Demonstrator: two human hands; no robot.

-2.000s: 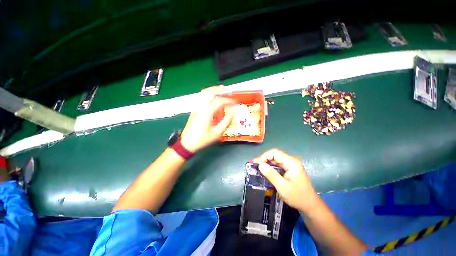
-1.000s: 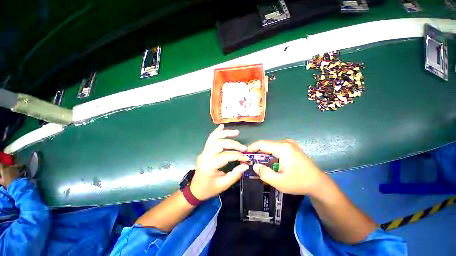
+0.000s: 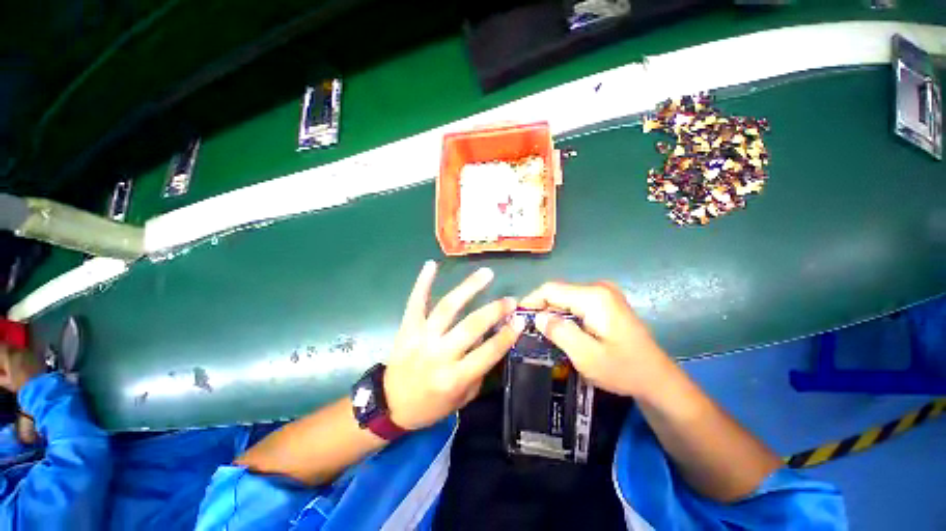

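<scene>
An open phone unit (image 3: pixel 539 415) with a silver edge and black battery area is at the bench edge, near my lap. My right hand (image 3: pixel 602 337) grips its top end between thumb and fingers. My left hand (image 3: pixel 441 358) has thumb and index finger at the top left corner, its other fingers spread. The fingertips cover most of the top end, and any small part between them is hidden. An orange parts bin (image 3: pixel 447 197) with small whitish pieces (image 3: pixel 498 202) stands ahead of my hands.
A loose heap of tiny gold and dark parts (image 3: pixel 711 166) lies right of the bin. A phone unit (image 3: pixel 917 99) lies at the far right. A white rail (image 3: pixel 342 176) separates the bench from the belt, which carries spaced phone units (image 3: pixel 320 112). Another person's blue sleeve (image 3: pixel 67 425) is at the left.
My left hand has moved from the bin to the phone's top end, and its fingers are now more spread. My right hand stays on the phone. The view has tilted down.
</scene>
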